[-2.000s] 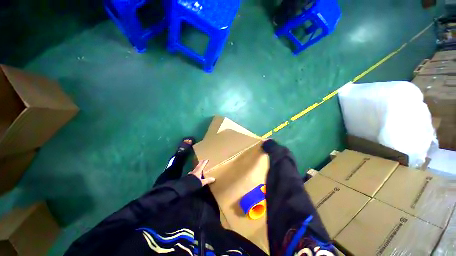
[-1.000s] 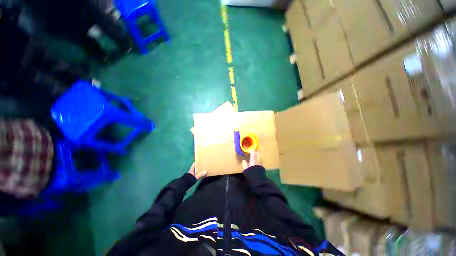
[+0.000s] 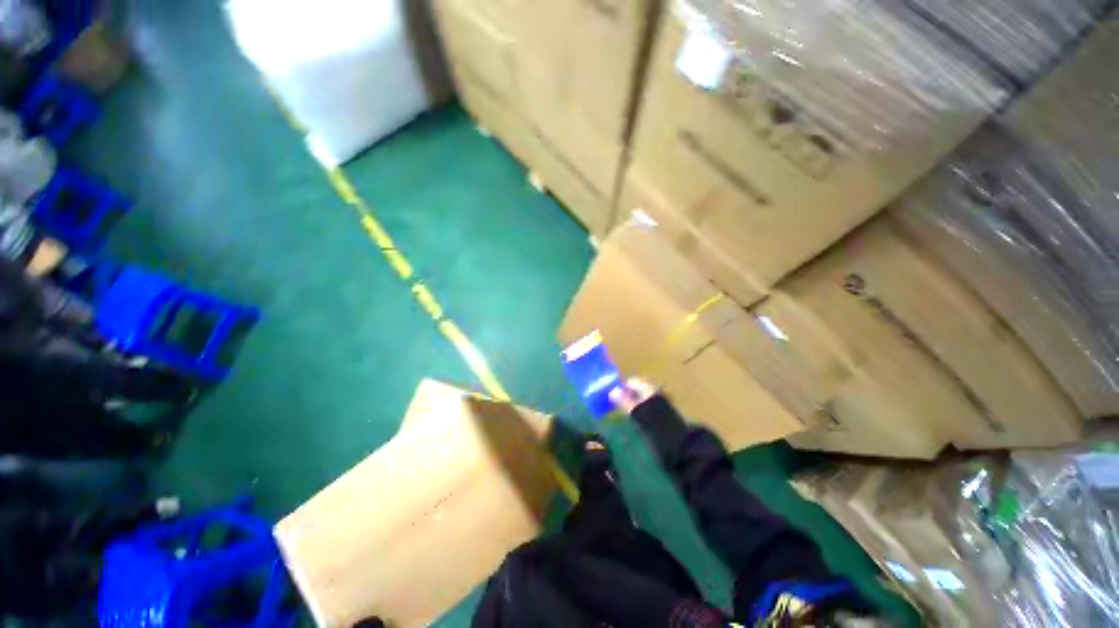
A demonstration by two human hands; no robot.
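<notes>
My right hand holds the blue tape dispenser, with its pale end pointing up, in front of leaning flat carton blanks. A plain brown carton stands tilted at my legs at the lower left. Its near side is smooth, and its upper right end shows a shaded inner side and flaps. My left hand does not show. A small dark shape at the bottom edge over the carton cannot be made out.
Blue stools and dark blurred shapes line the left side. A yellow line crosses the green floor. A white wrapped bundle is at the top. Large printed, partly film-wrapped cartons fill the right. A yellow strap crosses the blanks.
The view has swung to the right. My right hand has lifted the dispenser off the carton and moved it towards the blanks. The carton now lies lower left, and my left hand has gone from view.
</notes>
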